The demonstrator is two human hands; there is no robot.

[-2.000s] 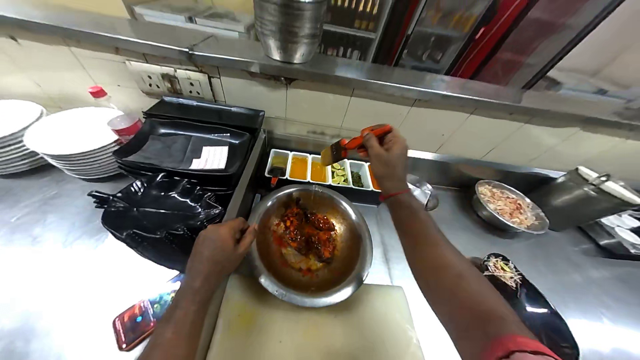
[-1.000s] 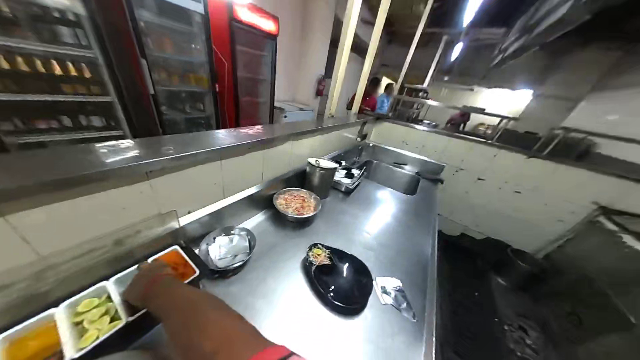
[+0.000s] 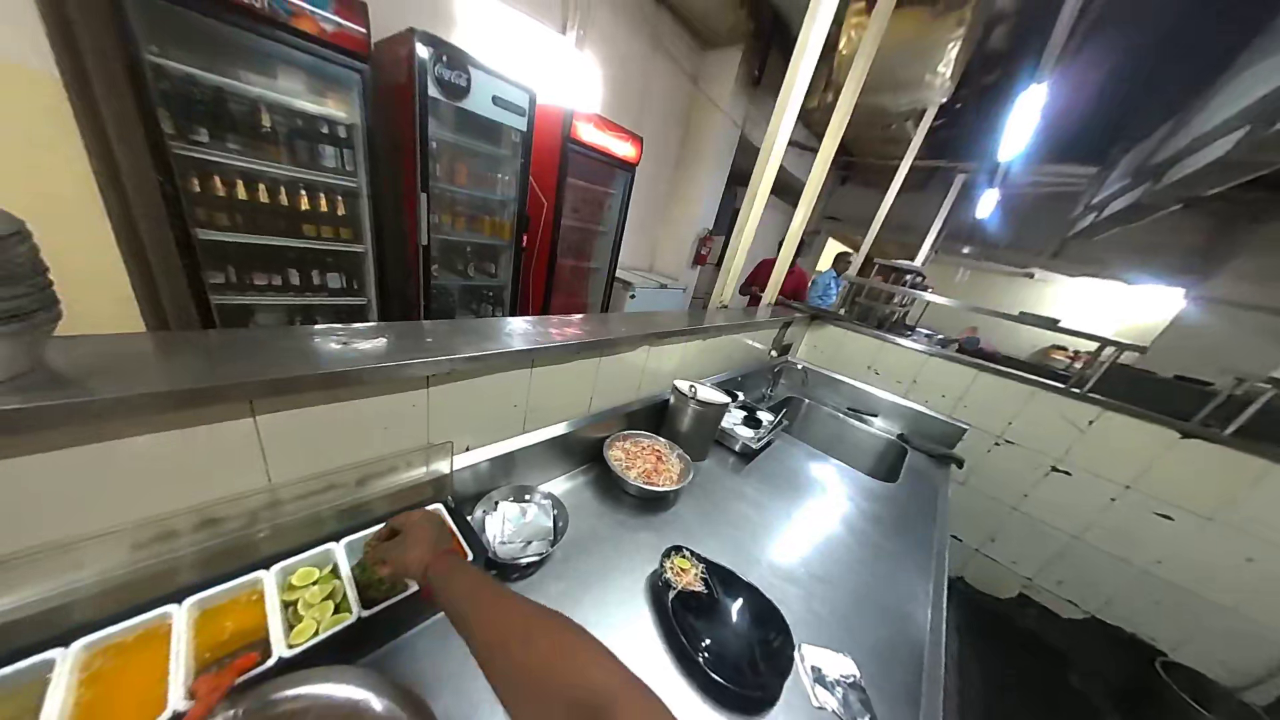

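Note:
My right hand (image 3: 412,548) reaches into a white tub of chopped green herbs (image 3: 375,585), its fingertips down among them; whether they pinch any is hidden. Left of it in the row stand a tub of cut limes (image 3: 315,605) and tubs of orange-yellow sauce (image 3: 125,672). A brush with a red handle (image 3: 222,682) rests in one sauce tub. The rim of a steel mixing bowl (image 3: 325,697) shows at the bottom edge. My left hand is out of view. A black plate (image 3: 735,640) with shredded garnish and a lime slice (image 3: 684,565) lies to the right.
Behind stand a steel bowl with foil packets (image 3: 520,528), a bowl of shredded vegetables (image 3: 648,462), a steel pot (image 3: 694,420) and a sink (image 3: 840,440). Crumpled foil (image 3: 835,683) lies beside the plate. A raised steel ledge (image 3: 400,355) runs behind the counter. Two people are far off.
The view has swung far to the right. Two seconds ago my right hand held the red-handled brush above the tubs; now the brush lies in a sauce tub and that hand is in the herbs.

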